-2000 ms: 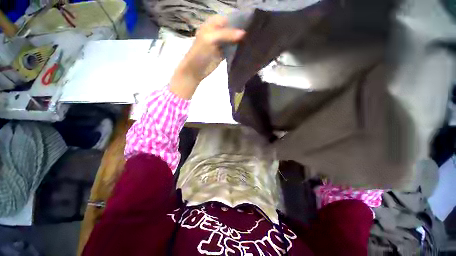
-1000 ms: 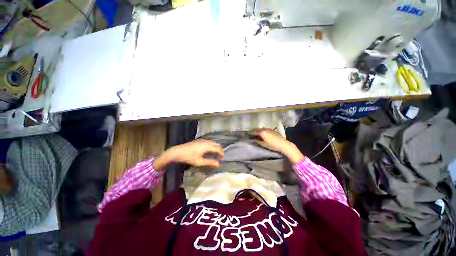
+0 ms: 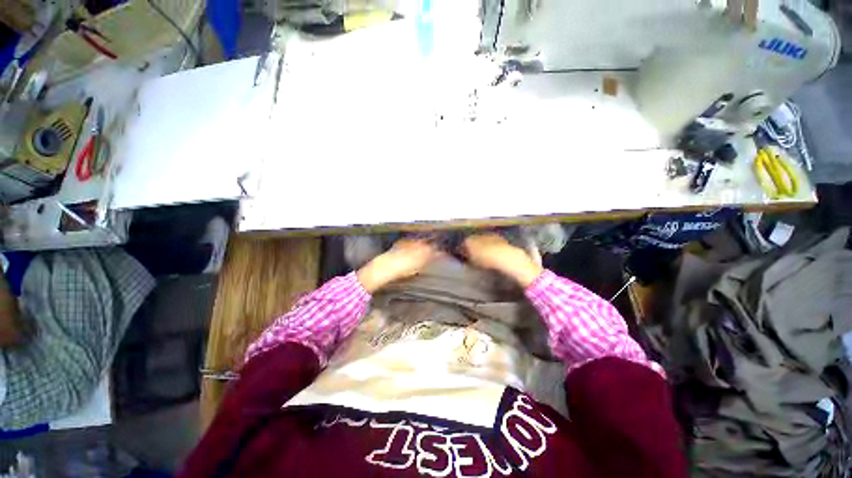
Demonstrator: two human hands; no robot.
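A grey-brown garment panel lies over my lap, below the front edge of the white machine table. My left hand and my right hand rest on its far part, close together, just in front of the table edge. The fingertips are blurred and partly hidden at the edge, so I cannot tell whether they pinch the cloth. The white Juki machine stands at the upper right, and its needle area is beyond my hands.
Yellow-handled snips and small black metal parts lie at the table's right end. A heap of grey-brown cloth is at the right, below table level. A wooden bench, red-handled scissors and another person's checked clothing are at left.
The raised panel has come down from in front of the machine onto my lap. In the last second both hands have moved closer together and forward to the table edge.
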